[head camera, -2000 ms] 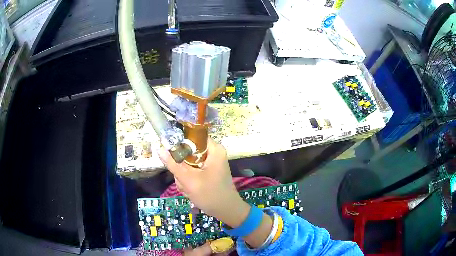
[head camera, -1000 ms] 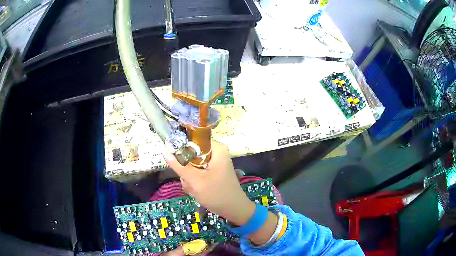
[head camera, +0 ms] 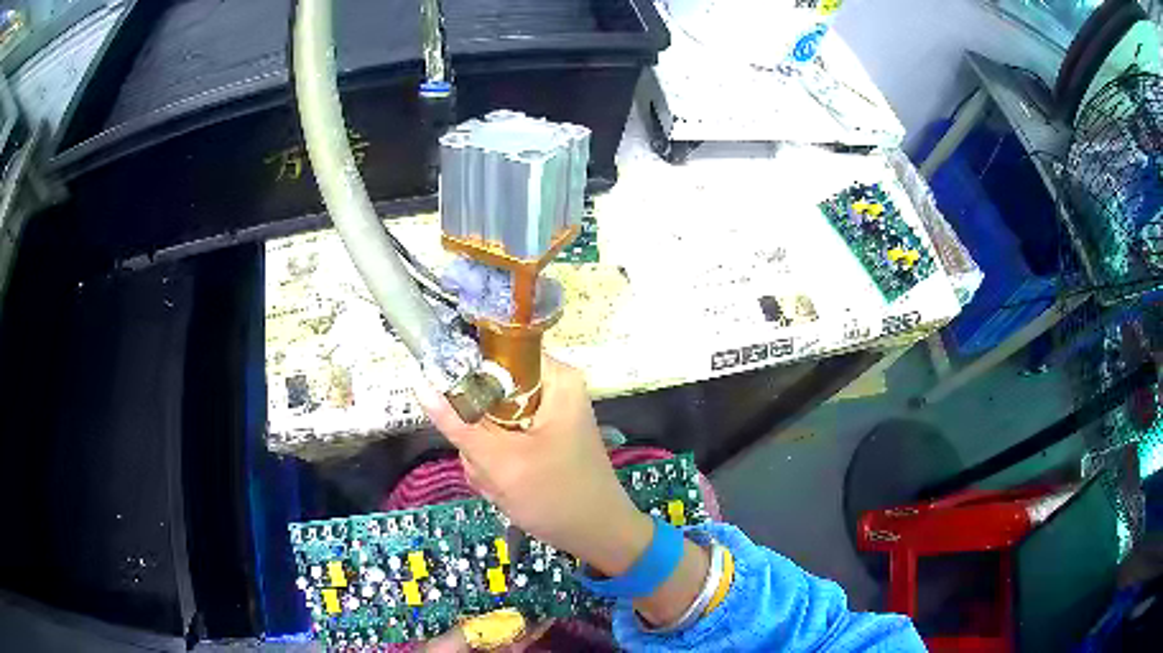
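Note:
My right hand [head camera: 542,466] is closed around the copper-brown body of the glue dispensing valve [head camera: 513,357], which stands upright above the board panel. The silver ribbed air cylinder [head camera: 510,185] tops the valve. The thick pale feed hose [head camera: 344,191] curves down to a metal fitting [head camera: 475,393] beside my fist. The long green circuit board panel [head camera: 402,580] with yellow blocks lies low over the lap. My left hand [head camera: 491,630], cut off by the bottom edge, holds the panel's near edge, a yellow finger cot on one fingertip. The valve's tip is hidden behind my right hand.
A printed, stained bench top [head camera: 695,274] carries a small green board [head camera: 880,240] at right and another behind the valve. A black tray [head camera: 166,140] stands at back left. A white stand [head camera: 778,89] is behind. A red stool [head camera: 950,536] and a fan [head camera: 1122,179] are at right.
Since two seconds ago, the panel and my left hand have shifted left in view, and the bench also appears further left. My right hand still grips the valve. The last second shows hardly any movement.

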